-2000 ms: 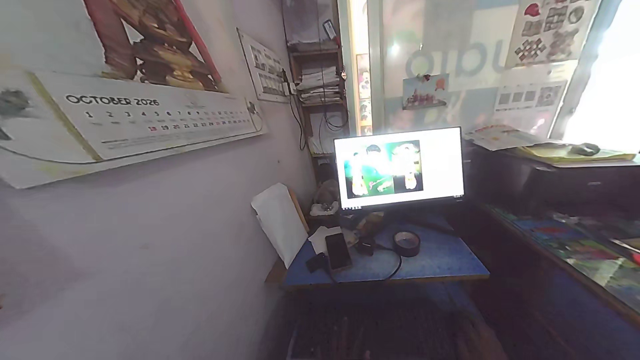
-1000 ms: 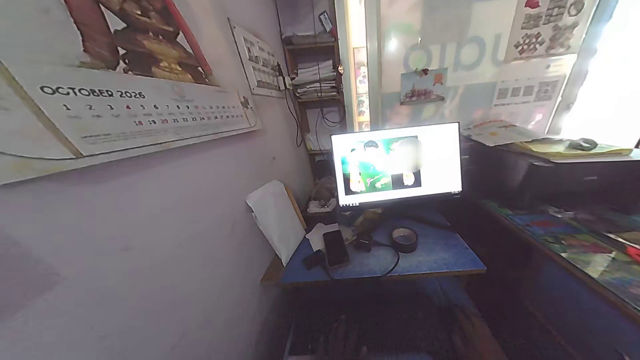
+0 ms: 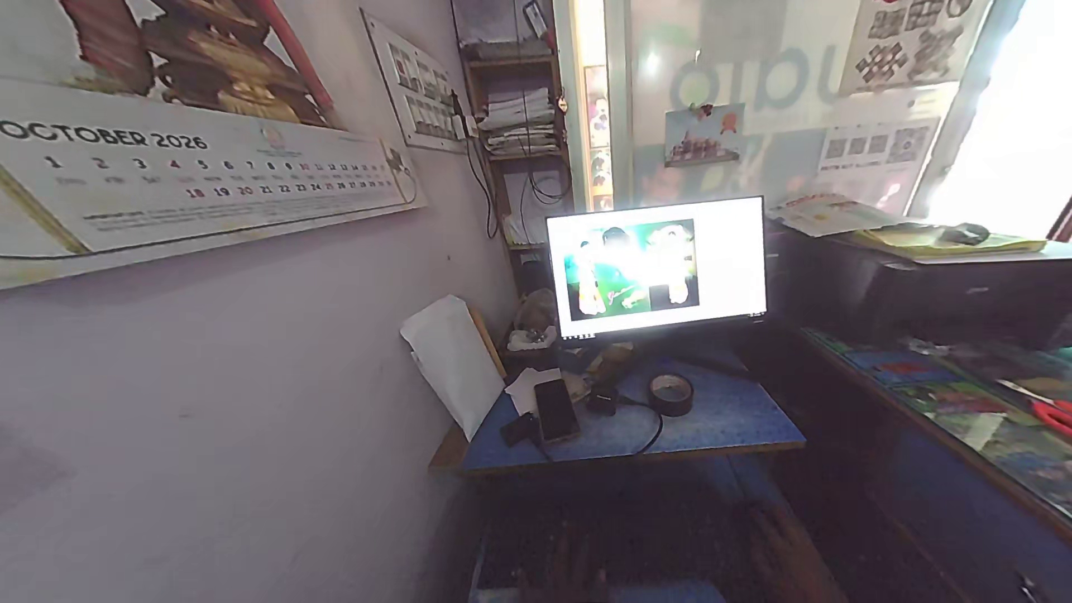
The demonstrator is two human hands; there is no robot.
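Dim at the bottom edge, my left hand (image 3: 563, 563) lies low over a dark keyboard (image 3: 645, 523) on a lower shelf below the blue desk (image 3: 712, 431). To its right, my right hand (image 3: 787, 548) rests beside the keyboard's right end; shadow hides whether anything is under it. A lit monitor (image 3: 657, 266) shows a picture on a white window. On the desk before it lie a black smartphone (image 3: 555, 410), a roll of black tape (image 3: 672, 394), a small black adapter (image 3: 602, 400) with a cable, and some paper.
A wall with a calendar (image 3: 193, 180) runs along the left. A white envelope (image 3: 456, 364) leans there. At right, a black printer (image 3: 955, 285) carries papers and stands on a glass-topped counter (image 3: 938, 394) with red-handled scissors (image 3: 1051, 412). Shelves (image 3: 519, 109) with paper stacks rise behind.
The picture on the monitor looks slightly different in its right part. Both hands stay low in the shadow, and any motion of theirs is hard to make out.
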